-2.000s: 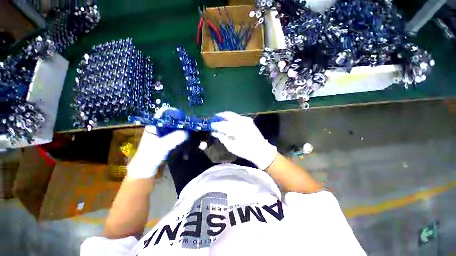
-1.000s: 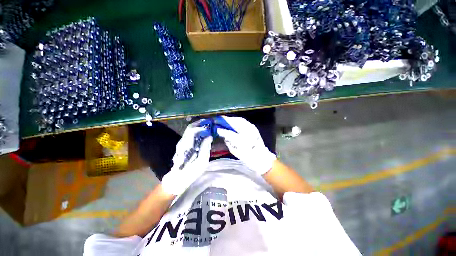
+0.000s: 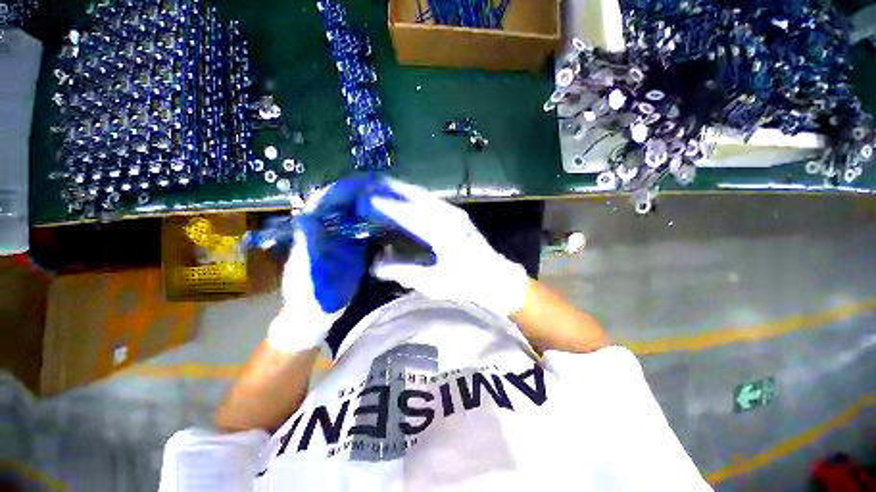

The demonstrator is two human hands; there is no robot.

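My left hand (image 3: 322, 269), in a white glove with blue coating, holds a blue PCB strip (image 3: 274, 233) above my lap, just in front of the bench edge. The strip sticks out to the left of the hand. My right hand (image 3: 447, 252), gloved the same way, has its fingertips at the strip's right end, beside the left fingers. The contact is blurred and partly hidden by the gloves. Another PCB strip (image 3: 357, 91) lies on the green bench beyond the hands. A small dark part with a shiny end (image 3: 469, 132) lies to its right.
A stack of panels (image 3: 144, 106) stands at left, with loose silvery discs (image 3: 277, 165) beside it. An open carton (image 3: 475, 46) holds thin blue pieces. A white tray (image 3: 711, 152) bears a tangled wired-board pile at right. A yellow basket (image 3: 204, 269) and cardboard box (image 3: 106, 317) are below the bench.
Since one second ago, the left hand has turned palm-up and shows the strip extending left. The right hand has opened somewhat. A small part now lies on the bench near the carton.
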